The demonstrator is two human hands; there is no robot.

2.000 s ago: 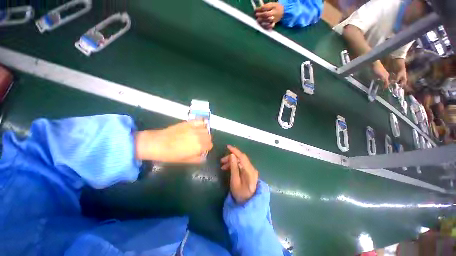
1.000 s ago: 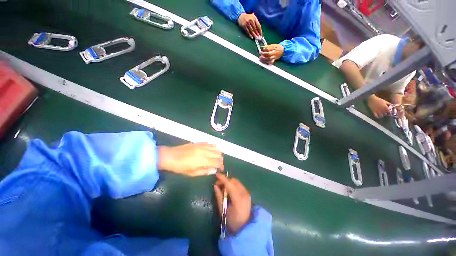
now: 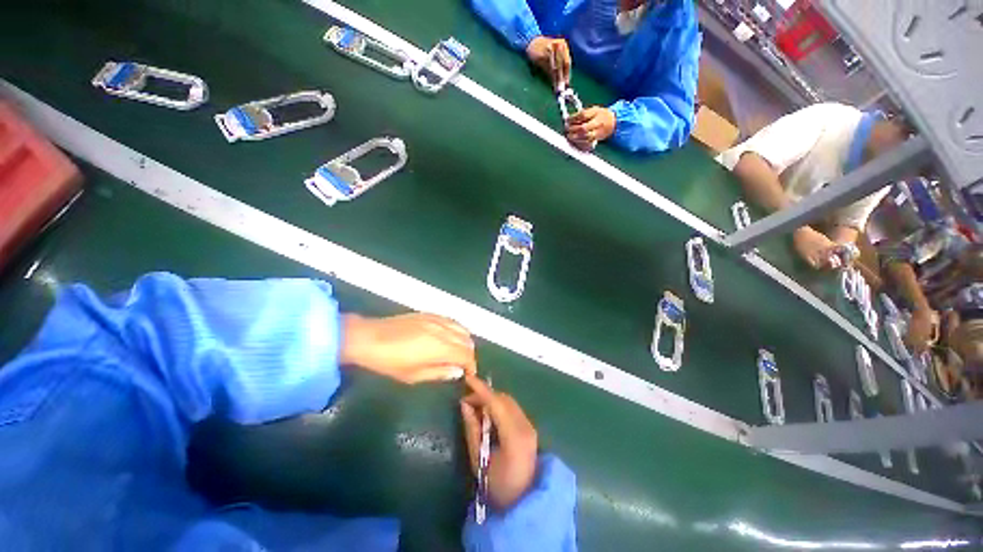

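My left hand (image 3: 412, 347) reaches in from the left over the near green bench, back up, fingers curled down. A tiny whitish spot shows at its fingertips; I cannot tell if it is a held part. My right hand (image 3: 504, 442) touches these fingertips from below and holds slim metallic tweezers (image 3: 483, 474), which lie along the palm. A white oval frame unit (image 3: 510, 259) with a blue patch at its upper end lies on the green belt beyond the rail. No frame unit shows in my hands.
A white guide rail (image 3: 377, 285) runs between bench and belt. More frame units (image 3: 361, 170) lie along the belt. A red tray (image 3: 30, 183) is at the left edge. A person in blue (image 3: 636, 65) and one in white (image 3: 803, 162) work across. A grey metal frame (image 3: 852, 437) crosses the right.
My left hand let go of the unit it held over the rail and drew back to meet my right hand, where the tweezers now show. Over the last second, belt units shifted right and down in view.
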